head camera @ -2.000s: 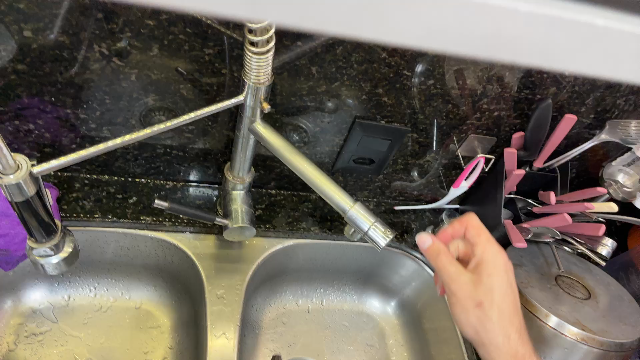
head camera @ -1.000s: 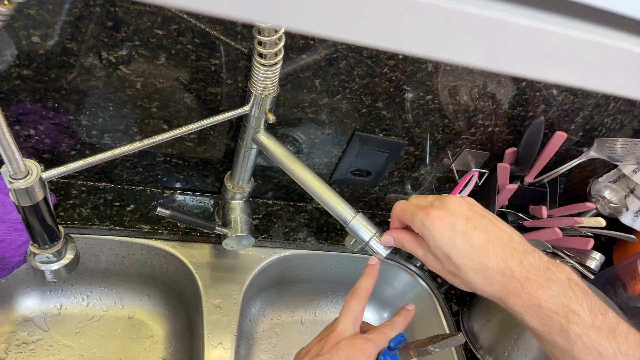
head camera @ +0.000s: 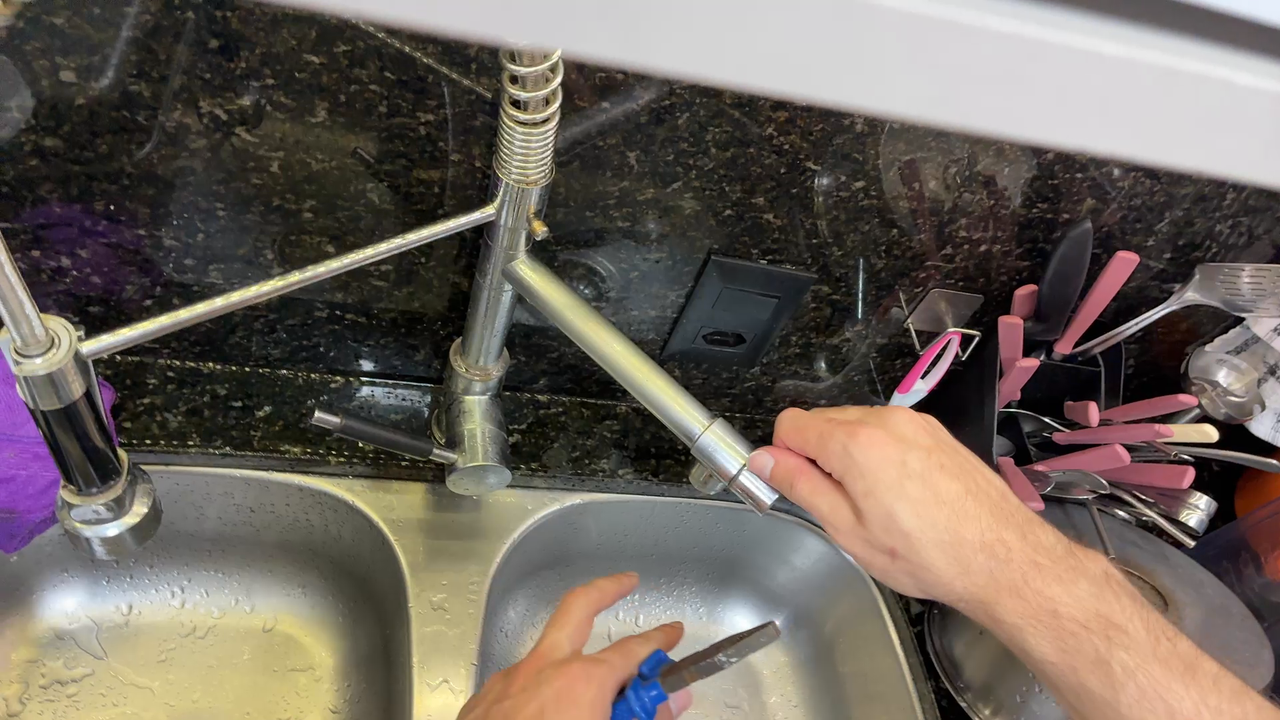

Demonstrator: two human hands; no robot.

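Observation:
A metal kitchen faucet with a spring neck rises behind a double steel sink. Its angled spout slopes down to the right, over the right basin. At the spout's tip, the thumb and fingers of my right hand touch the metal end piece. My left hand, over the right basin, holds a tool with a blue handle and a worn flat metal blade, and its index finger is extended. The faucet's lever points left, and the pull-down spray head hangs at the far left.
Pink-handled cutlery and a slotted spatula crowd a black holder at the right, beside a metal lid. A black wall outlet sits behind the spout. A purple cloth is at the left; a white edge crosses the top.
My right hand has come from right of the spout onto its tip. My left hand, out of view at first, came in with the blue-handled tool and has since moved down from the tip.

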